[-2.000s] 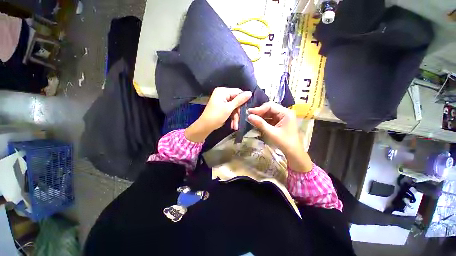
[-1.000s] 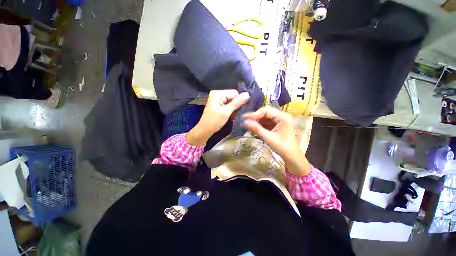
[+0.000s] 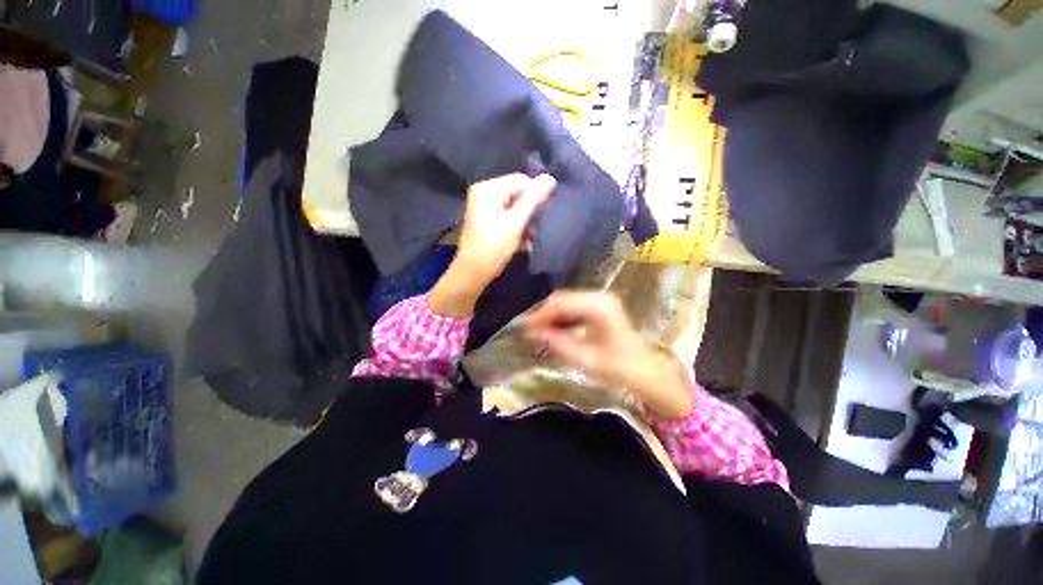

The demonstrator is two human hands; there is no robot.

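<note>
A dark grey fabric piece [image 3: 463, 109] lies folded over the front edge of the pale table and hangs down towards my lap. My left hand [image 3: 501, 215] is closed on it, pinching its edge between thumb and fingers. My right hand [image 3: 589, 337] is below and to the right, over the patterned apron [image 3: 652, 291], apart from the fabric. It is blurred, its fingers are curled, and I cannot tell whether it holds anything small.
Yellow-handled scissors [image 3: 560, 71] lie beside the fabric. Yellow "PIT" tape [image 3: 686, 217] marks the table. A second dark cloth [image 3: 818, 160] lies right. A dark heap [image 3: 269, 309] hangs left. A blue crate [image 3: 120, 429] stands on the floor at far left.
My left hand has moved up with the fabric edge, and the cloth has spread and refolded to the right. My right hand has moved down, away from the fabric.
</note>
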